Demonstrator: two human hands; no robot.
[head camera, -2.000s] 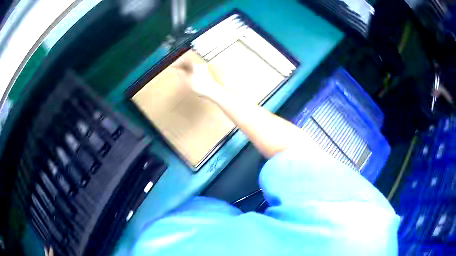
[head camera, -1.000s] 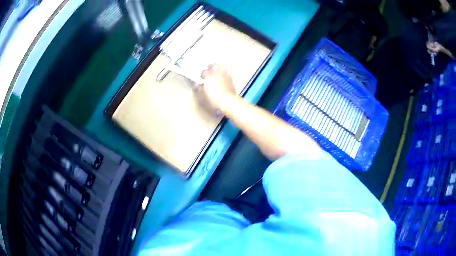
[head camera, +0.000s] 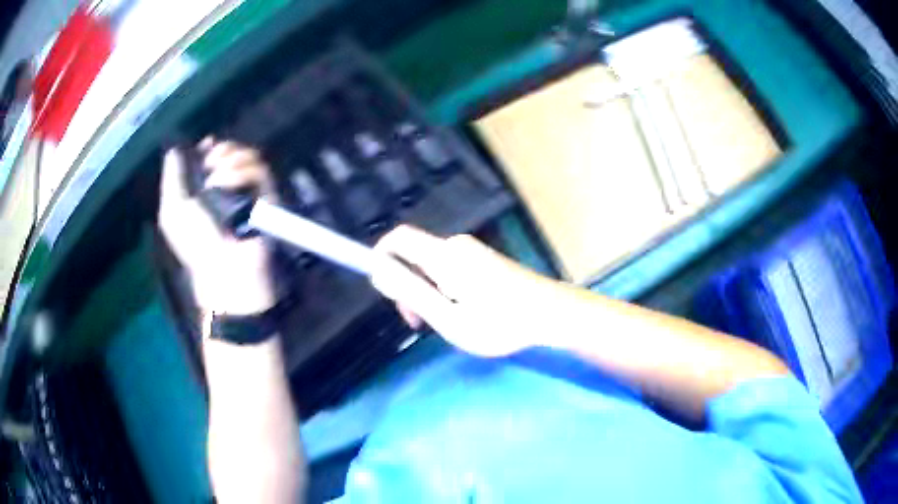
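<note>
My right hand (head camera: 458,290) grips one end of a silver tube (head camera: 313,239), which looks white and points up and left towards my left hand. My left hand (head camera: 222,212), with a dark wristband, is closed around a black tubular body (head camera: 236,209), mostly hidden by the fingers. The tube's free end is close to the black body; blur hides whether they touch. Both hands are over the slotted black tray (head camera: 335,108), which holds a row of black pieces with pale parts.
The shallow tub with a tan base (head camera: 551,148) lies to the right with several loose silver tubes (head camera: 655,148). A blue plastic crate (head camera: 857,266) with silver tubes stands at the far right. A metal bracket (head camera: 581,25) is at the rear. A red object (head camera: 74,74) is at the upper left.
The view has swung left, so the slotted tray is central. My right hand has left the tub with a silver tube. My left hand has come into view, holding a black body.
</note>
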